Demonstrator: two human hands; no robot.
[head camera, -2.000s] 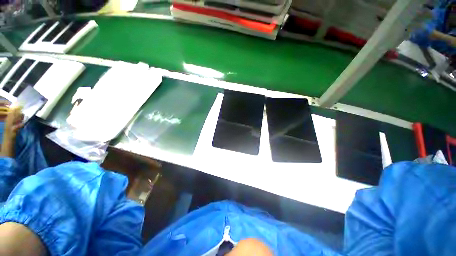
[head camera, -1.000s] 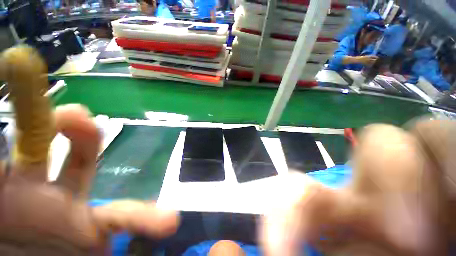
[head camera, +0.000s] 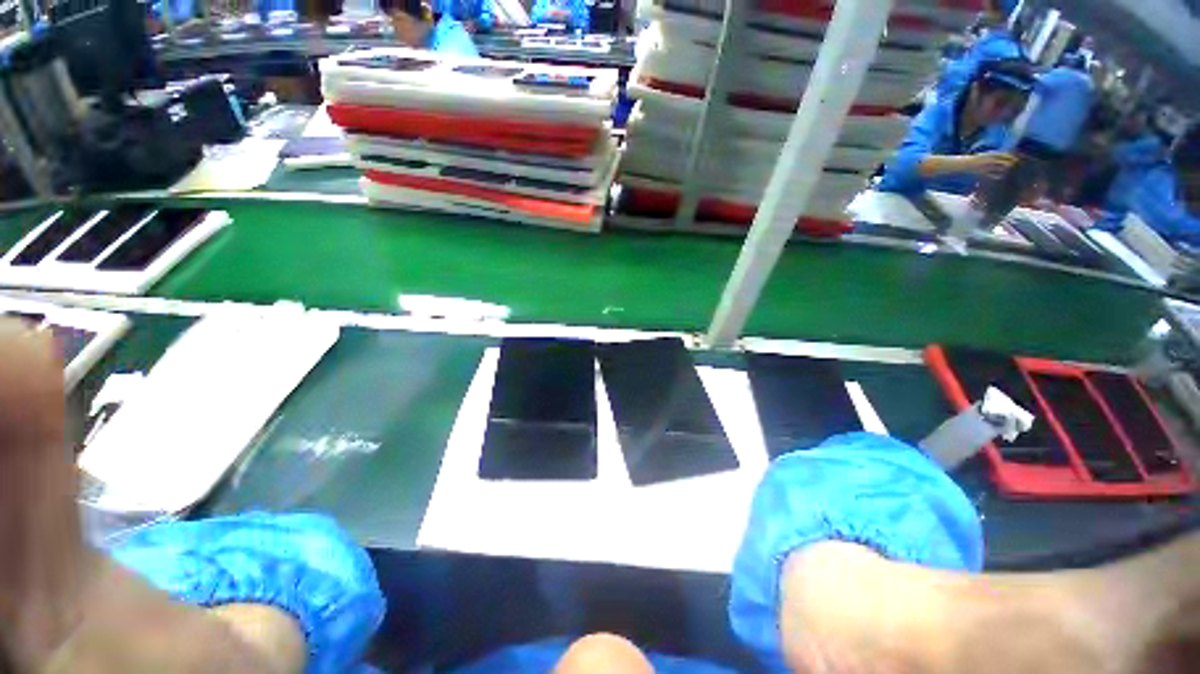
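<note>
Three dark tablets lie side by side on a white tray (head camera: 592, 524) on the dark green bench: a left tablet (head camera: 540, 411), a slightly slanted middle tablet (head camera: 669, 411) and a right tablet (head camera: 805, 395), partly hidden by my right sleeve. My left hand (head camera: 53, 527) is a large blur at the left edge, cut off; its fingers cannot be made out. Above my right sleeve cuff only the bare wrist and forearm show, running to the lower right edge; my right hand itself is out of the picture.
A red tray (head camera: 1099, 487) with dark tablets stands at the right, a crumpled pale piece (head camera: 1007, 414) on its edge. A white pad (head camera: 217, 402) lies left. A slanted post (head camera: 796, 171) rises beside the green conveyor (head camera: 553, 274). Stacked trays (head camera: 474, 132) and a person (head camera: 967, 125) are beyond.
Both hands have moved outward from in front of the camera to the sides. The red tray and white pad have come into fuller view. The three tablets lie as before.
</note>
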